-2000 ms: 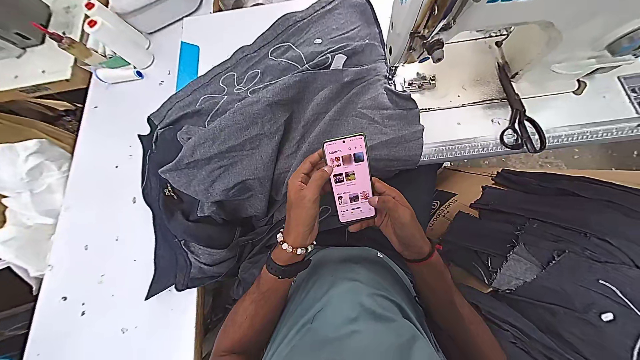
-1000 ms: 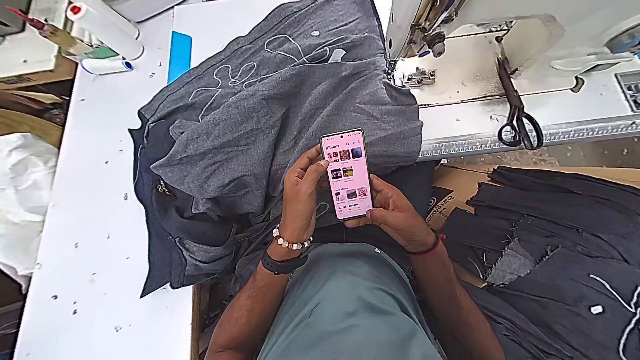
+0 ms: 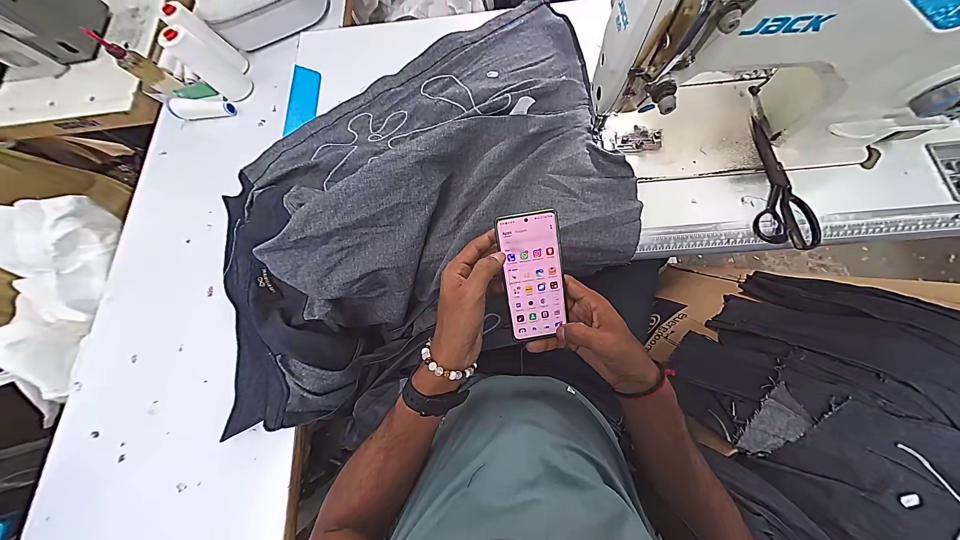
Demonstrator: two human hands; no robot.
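Note:
A smartphone (image 3: 531, 277) with a lit pink screen of small app icons is held upright between both hands. My left hand (image 3: 466, 289) grips its left edge, the thumb over the screen's upper left. At the lower right, my right hand (image 3: 600, 330) supports the phone, its thumb by the bottom corner. Beyond the phone, a dark grey denim garment (image 3: 450, 180) lies across the white table, its right end beside the presser foot (image 3: 637, 139) of a Jack sewing machine (image 3: 795, 60). Loose white thread (image 3: 367, 139) lies on the cloth.
Black-handled scissors (image 3: 784, 195) lie on the machine bed at right. Dark cloth pieces (image 3: 825, 405) are heaped on cardboard (image 3: 690, 296) at lower right. White thread cones (image 3: 206, 64) stand at upper left, near a blue strip (image 3: 302, 97). White cloth (image 3: 56, 277) hangs at far left.
The phone's screen has changed from an album view to a page of app icons. Both hands still hold the phone in about the same place.

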